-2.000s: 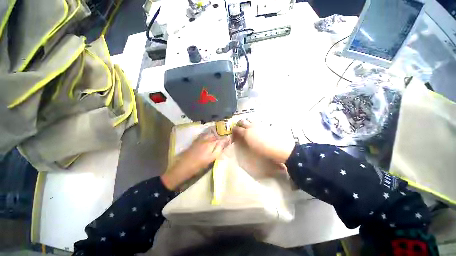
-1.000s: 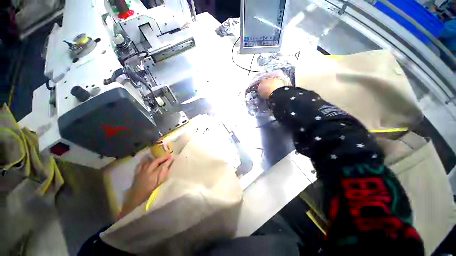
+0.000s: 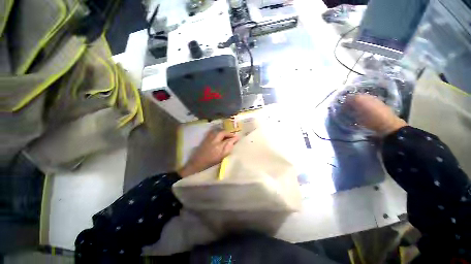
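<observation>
The beige bag body (image 3: 248, 180) with yellow binding lies in front of the sewing machine, its upper part at the small brass work clamp (image 3: 231, 125). My left hand (image 3: 210, 150) holds the cloth just below the clamp, fingers bent and fingertips on the cloth edge. My right hand (image 3: 372, 114) is blurred at the clear plastic bag of fittings (image 3: 393, 92), right of the machine. Its fingers are over or in the bag's opening, and whether they hold a fitting cannot be told.
The machine head (image 3: 204, 86) stands above the clamp. A pile of bag bodies (image 3: 67, 121) is at the left. A control screen (image 3: 391, 23) is at the upper right, with a thin cable (image 3: 335, 51) beside it. Another beige piece (image 3: 441, 111) lies at the right edge.
My right hand has left the cloth by the clamp and moved right to the plastic bag. My left hand stays by the clamp. The view swung right and came back.
</observation>
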